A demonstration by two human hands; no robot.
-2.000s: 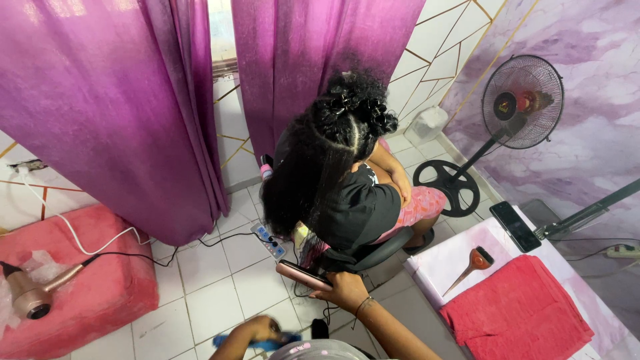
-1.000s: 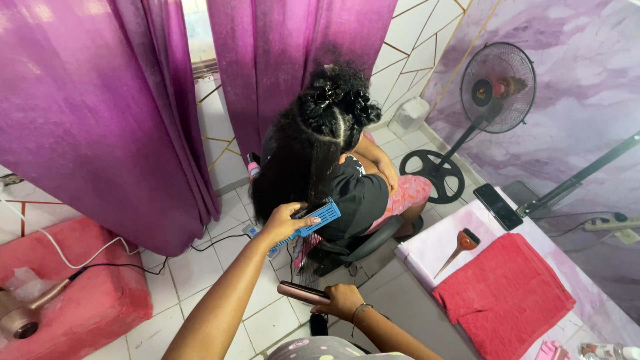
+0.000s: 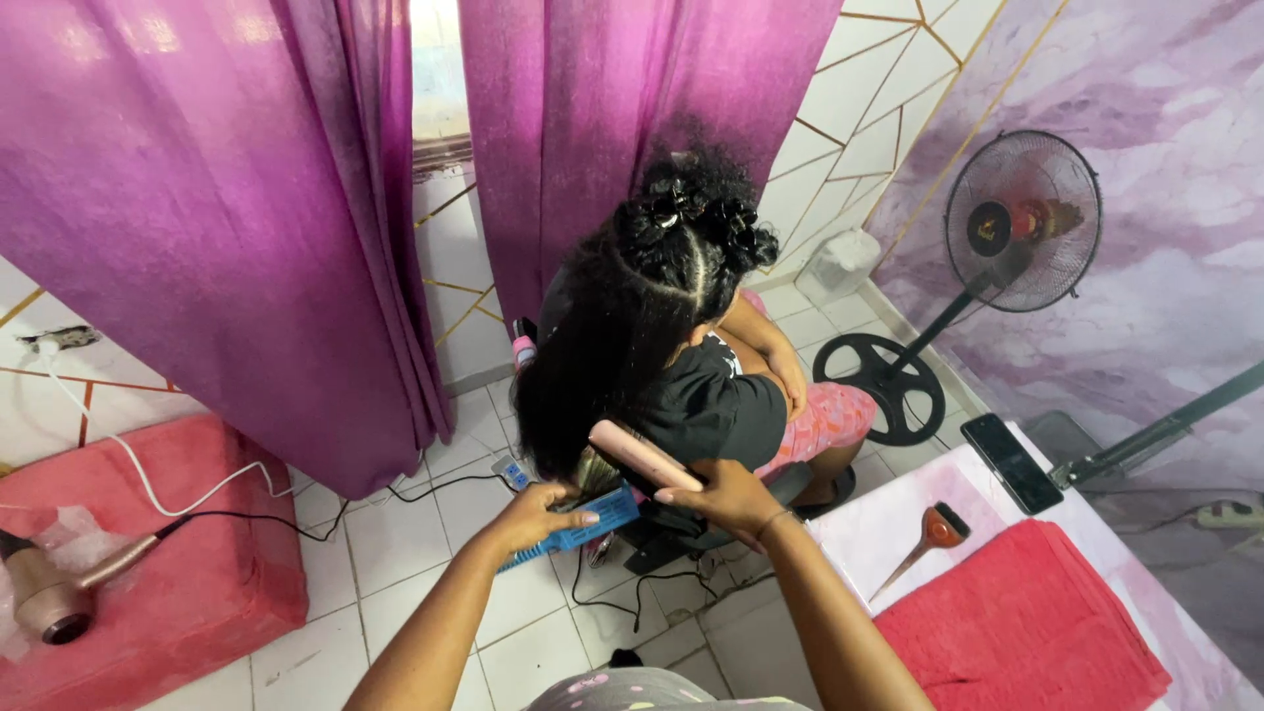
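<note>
A seated person with long dark hair [image 3: 612, 346] faces away, with curled sections pinned on top of the head. My left hand [image 3: 538, 515] holds a blue comb [image 3: 592, 520] at the lower ends of the hair. Closed around the handle of a pink flat iron [image 3: 642, 455] is my right hand [image 3: 726, 499]. The iron lies across the hair ends beside the person's black shirt [image 3: 706, 410], just above the comb. Whether hair is clamped between its plates cannot be told.
At right, a table [image 3: 839, 528] bears a red towel [image 3: 1027, 622], a tint brush [image 3: 933, 538] and a phone [image 3: 1012, 462]. A fan [image 3: 1022, 222] stands behind. A hair dryer [image 3: 54, 592] rests on a red padded seat [image 3: 227, 523]. Cords and a power strip [image 3: 512, 472] lie on the floor.
The flat iron in my right hand has moved up to the hair ends. My left hand, low beside the blue comb at first, came up to the hair and is now lower, at its ends.
</note>
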